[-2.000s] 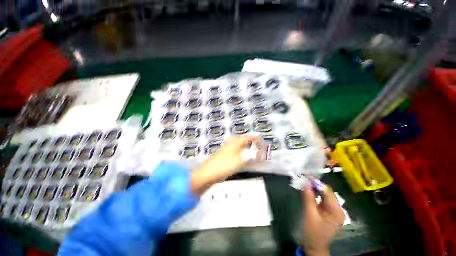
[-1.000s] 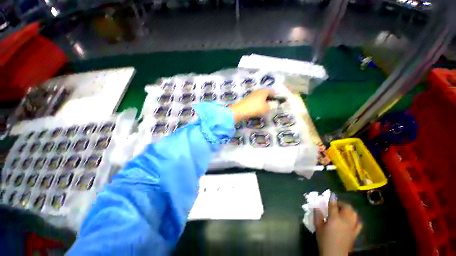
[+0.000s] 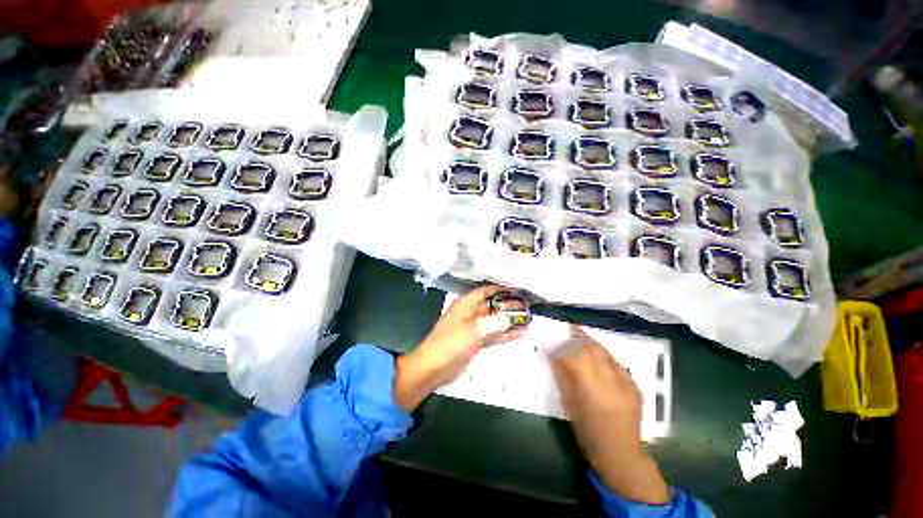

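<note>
My left hand (image 3: 450,342) holds a black, silver-rimmed watch housing (image 3: 513,313) with a yellow bit inside, over the upper edge of a white sticker sheet (image 3: 506,376). White coverings show at its fingertips. My right hand (image 3: 605,403) is over the right part of the sheet, fingertips down near its upper side; whether it holds anything cannot be told. Dark openings show along the sheet's right edge. Behind lies the right blister tray (image 3: 698,306) with rows of silver-rimmed housings and one plain dark housing (image 3: 748,105) at the upper right.
The left blister tray (image 3: 349,197) holds more housings. A white board (image 3: 294,56) with small brown parts is behind it. Crumpled white scraps (image 3: 771,439) and a yellow bin (image 3: 860,359) are at right. Stacked clear trays (image 3: 759,83) lie behind. Another person's blue sleeve (image 3: 25,354) shows far left.
My left hand has come back from the right tray and now holds a housing. My right hand has left the white scraps and moved left over the sheet. The view has shifted.
</note>
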